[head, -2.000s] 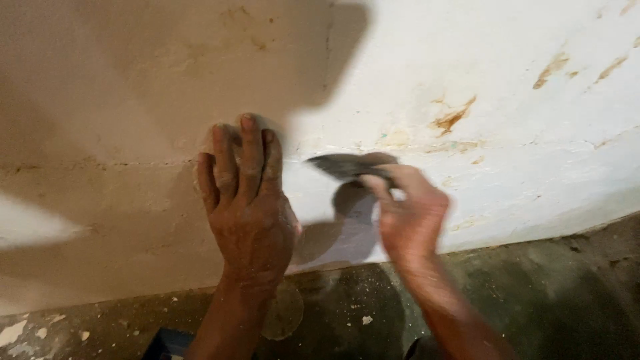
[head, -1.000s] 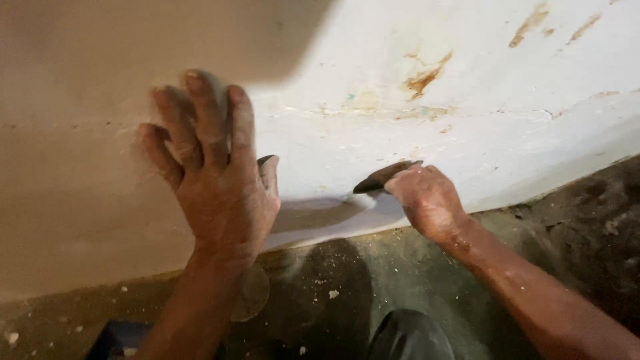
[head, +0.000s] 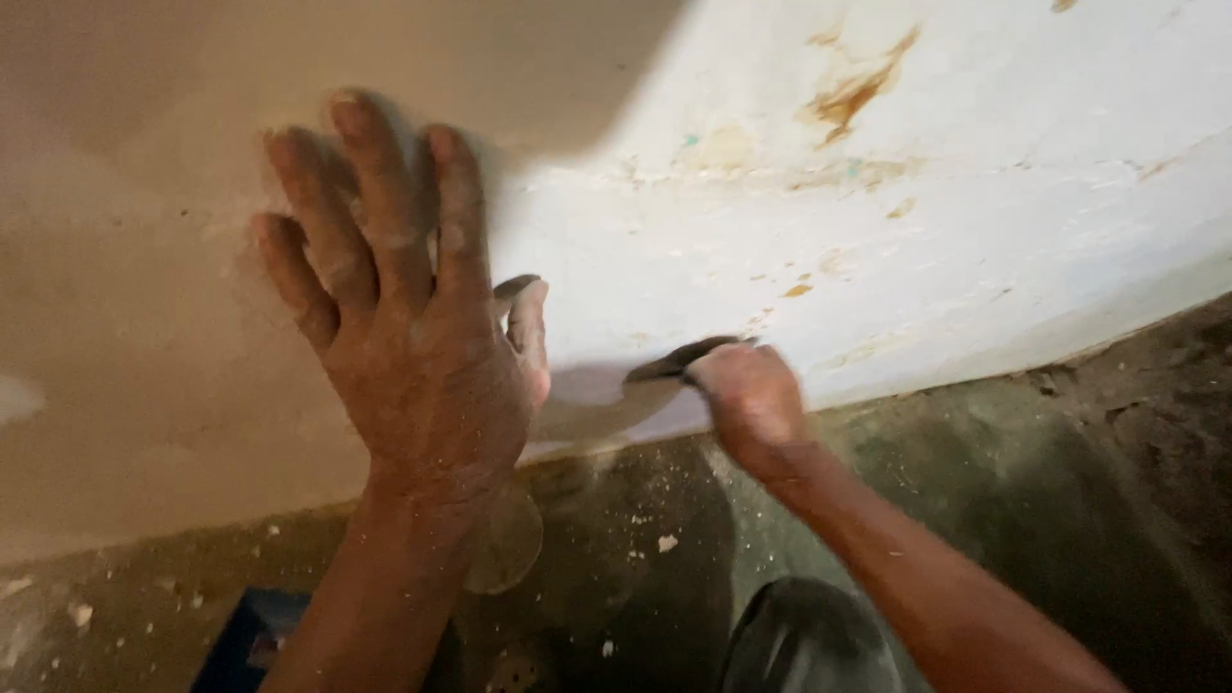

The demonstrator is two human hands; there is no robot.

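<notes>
My left hand lies with fingers spread against the painted wall, on its shaded left part. A small dark edge shows by its thumb; whether that is an object or a shadow I cannot tell. To the right and lower down, my right hand grips a putty knife, whose dark blade points left at the wall's lower part. Brown stains and patches of rough, flaked paint mark the wall above and right of the knife.
Below the wall runs a dirty greenish floor with scattered paint chips. A dark blue container is partly behind my left forearm. A knee in dark cloth shows at the bottom, and a round pale mark lies beside my left wrist.
Two seconds ago the putty knife was close beside my left hand; my right hand has since moved it away, lower on the wall. The left hand's fingers have spread, its thumb now standing out.
</notes>
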